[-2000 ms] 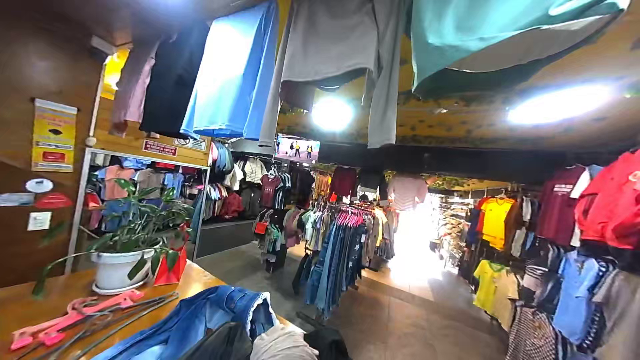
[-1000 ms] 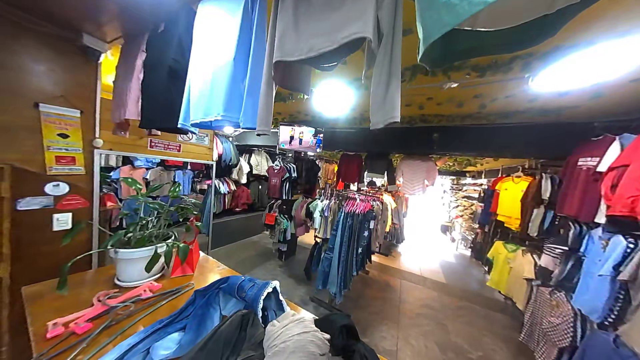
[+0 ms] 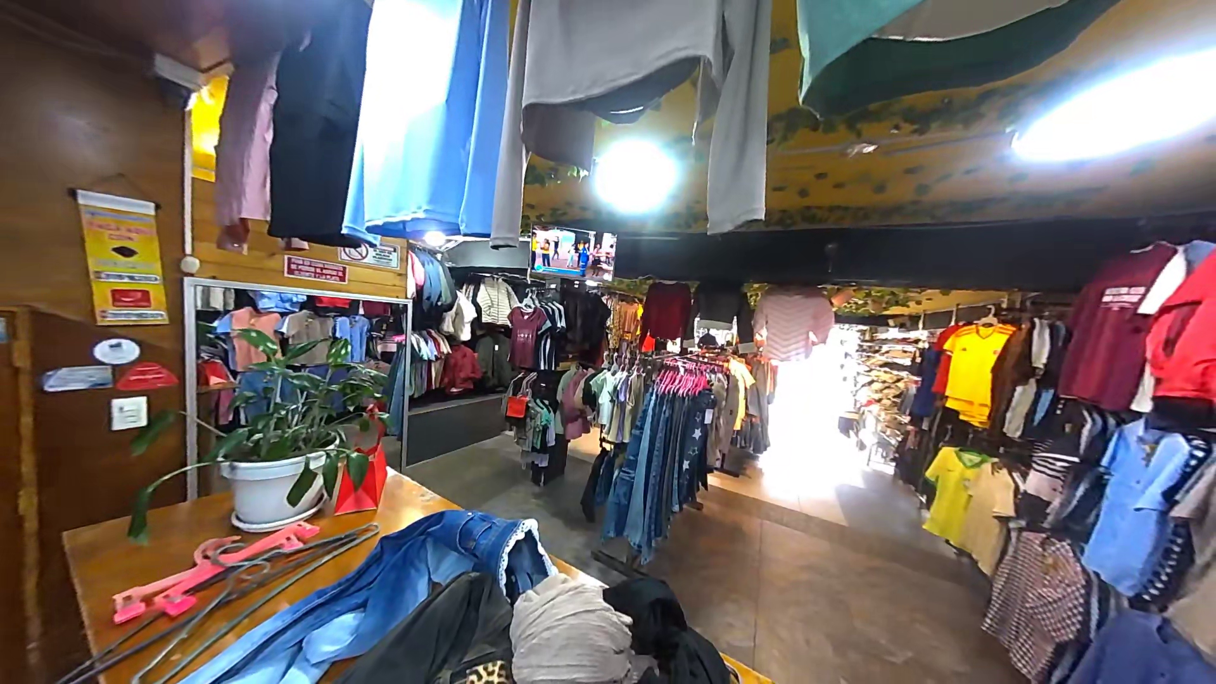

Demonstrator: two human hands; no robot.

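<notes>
Neither of my hands is in view. On the wooden counter (image 3: pixel 104 551) at the lower left lies a heap of clothes: blue denim jeans (image 3: pixel 408 570) with a frayed, whitish waist edge, a dark grey garment (image 3: pixel 437 632), a light grey bunched garment (image 3: pixel 570 632) and a black one (image 3: pixel 655 617). Left of the jeans are pink plastic clip hangers (image 3: pixel 214 570) and several dark hangers (image 3: pixel 275 579), partly overlapping. Behind them stands a potted plant in a white pot (image 3: pixel 275 492), beside a small red bag (image 3: pixel 361 480).
Overhead hang a grey long-sleeved top (image 3: pixel 622 57), a blue garment (image 3: pixel 427 123) and others. Past the counter stands a rack of jeans (image 3: pixel 655 456) on pink hangers. Clothes racks line the right side, with a yellow shirt (image 3: pixel 977 370). A mirror (image 3: pixel 299 380) is at the left wall.
The view has shifted slightly. Nothing on the counter has plainly moved.
</notes>
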